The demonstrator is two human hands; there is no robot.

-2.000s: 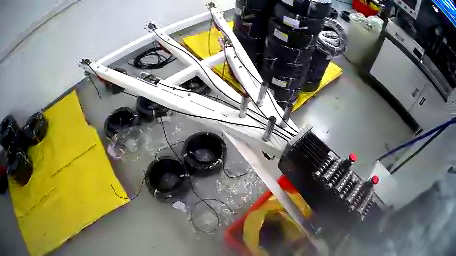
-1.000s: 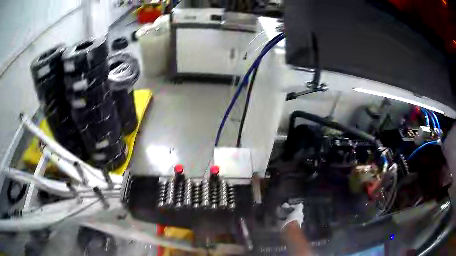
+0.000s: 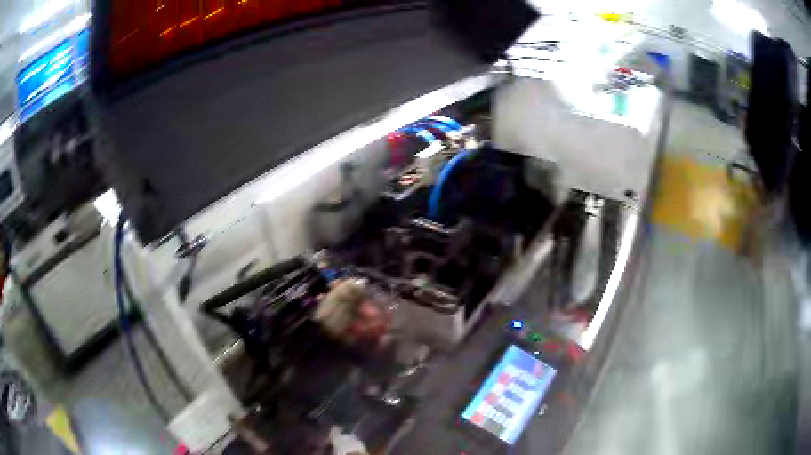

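Observation:
A white-gloved hand (image 3: 345, 441), which looks like my left hand, is small, blurred and cut off by the bottom edge; its grip cannot be made out. It is low in front of the dark processing heads (image 3: 427, 258) inside the open machine. A tan and reddish blurred part (image 3: 356, 313) sits among them. The control panel touchscreen (image 3: 509, 394) is lit blue-white, to the right of the glove. My right hand is not in view.
A raised dark cover with an orange window (image 3: 293, 115) hangs over the machine. Blue air tubes (image 3: 442, 182) curve inside it. A white housing (image 3: 578, 133) stands at its right end, above a narrow tray (image 3: 587, 258). Blue-black hoses (image 3: 129, 311) hang at left.
The view has swung right from the wire guide frame and coils to the machine and screen. The gloved hand now shows lower and further left, at the bottom edge.

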